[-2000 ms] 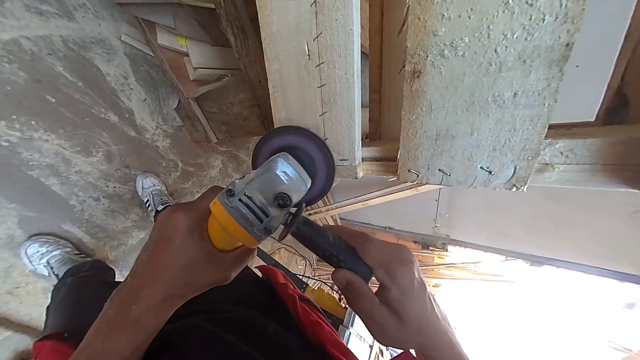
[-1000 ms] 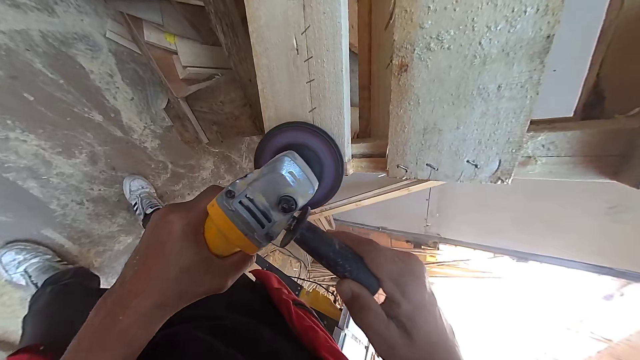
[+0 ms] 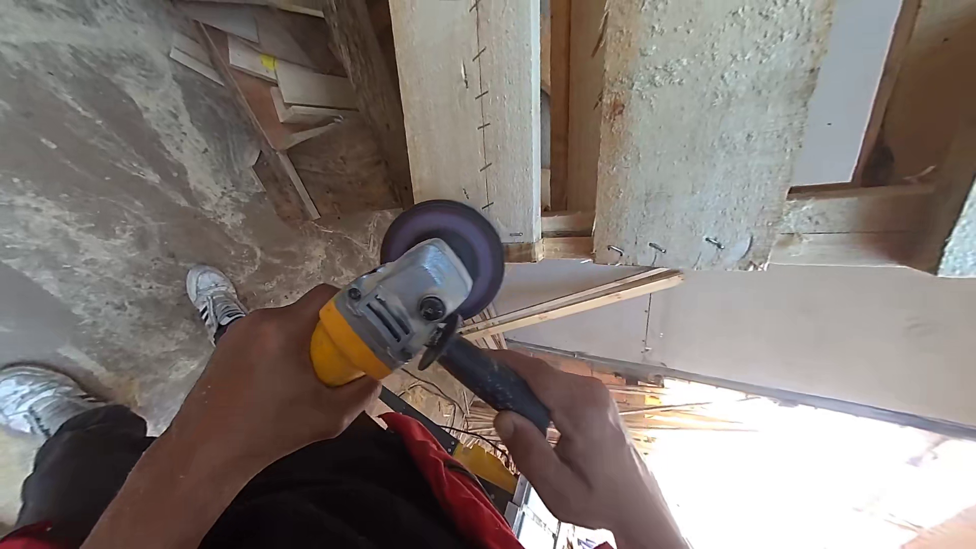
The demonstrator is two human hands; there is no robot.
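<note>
My left hand grips the yellow body of an angle grinder, whose metal gear head carries a dark purple sanding disc. My right hand is closed around the grinder's black side handle. The disc lies over the lower left corner of a pale wooden board with a row of staples along a seam; whether it touches the wood I cannot tell. To the right is a rougher wooden board with several bent nails or staples near its lower end.
Wood offcuts lie at the upper left beside a dark timber. Thin wooden strips stick out below the boards. My shoes stand on the stained concrete floor. A yellow tool or case and cables are low in the middle.
Both hands keep their hold on the grinder. Its disc has shifted slightly relative to the stapled board's lower end over these frames.
</note>
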